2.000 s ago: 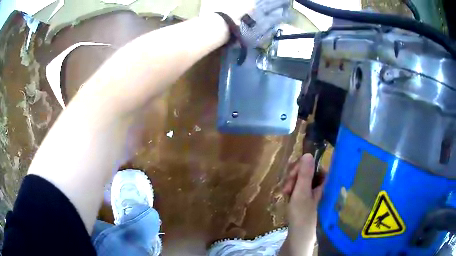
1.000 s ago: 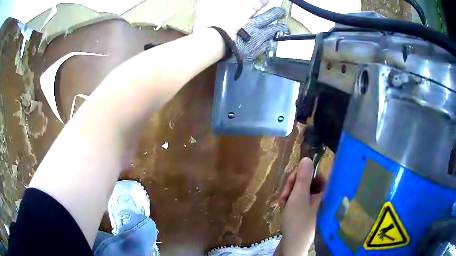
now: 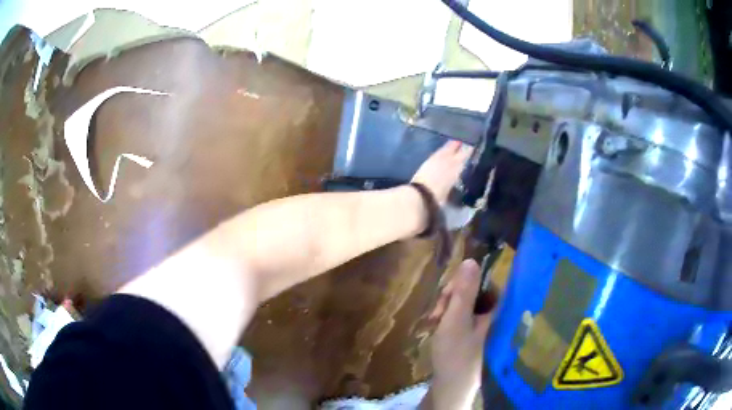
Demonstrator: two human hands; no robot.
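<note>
The blue and silver cutting machine (image 3: 614, 240) fills the right side. Its grey base plate (image 3: 373, 136) lies at the near edge of the white-topped tan fabric stack (image 3: 361, 40). My right hand (image 3: 461, 308) is closed around the dark machine handle, low beside the motor. My left hand (image 3: 444, 172), with a dark wrist strap, reaches over the base plate to the machine's dark upright part. Its fingertips are partly hidden there, so its grip cannot be told.
A curved white paper scrap (image 3: 79, 136) lies on the worn brown table (image 3: 193, 160) at left. A black power cable (image 3: 562, 58) crosses the top right above the work. Green floor (image 3: 686, 40) shows beyond the table. A shoe is partly visible at the bottom edge.
My left hand has moved from the fabric edge by the knife guard down and toward me, over the base plate. My right hand stays on the handle. The base plate now looks turned slightly.
</note>
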